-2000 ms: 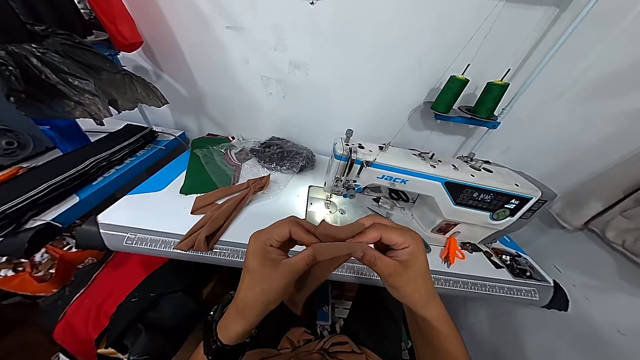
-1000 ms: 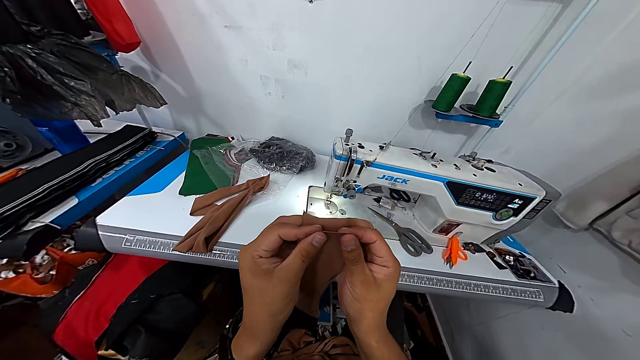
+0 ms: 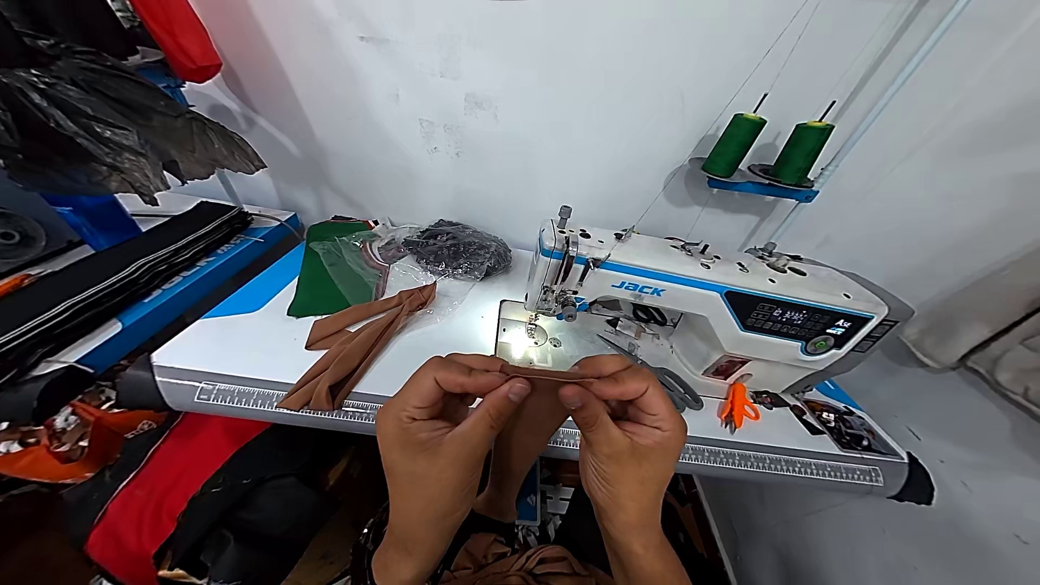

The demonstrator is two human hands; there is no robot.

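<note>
A brown fabric strip (image 3: 524, 431) is stretched between my two hands in front of the sewing machine's lit needle plate, its lower part hanging below the table edge. My left hand (image 3: 455, 439) pinches the folded upper edge between thumb and forefinger. My right hand (image 3: 621, 431) pinches the same edge a short way to the right. Behind them stands a white Jack sewing machine (image 3: 691, 301). Dark-handled scissors (image 3: 678, 386) lie on the table just beyond my right hand. More brown fabric strips (image 3: 357, 349) lie on the table left of my hands.
Green fabric (image 3: 329, 280) and a clear plastic bag with dark contents (image 3: 459, 248) lie at the back left. Small orange-handled snips (image 3: 738, 404) lie near the front right. Green thread cones (image 3: 734, 146) stand above the machine. Black striped fabric (image 3: 122, 264) is stacked at left.
My hands have turned from the earliest frame, and the pinched edge is now held straight and level between the fingertips. The scissors, largely hidden two seconds ago, show behind my right hand.
</note>
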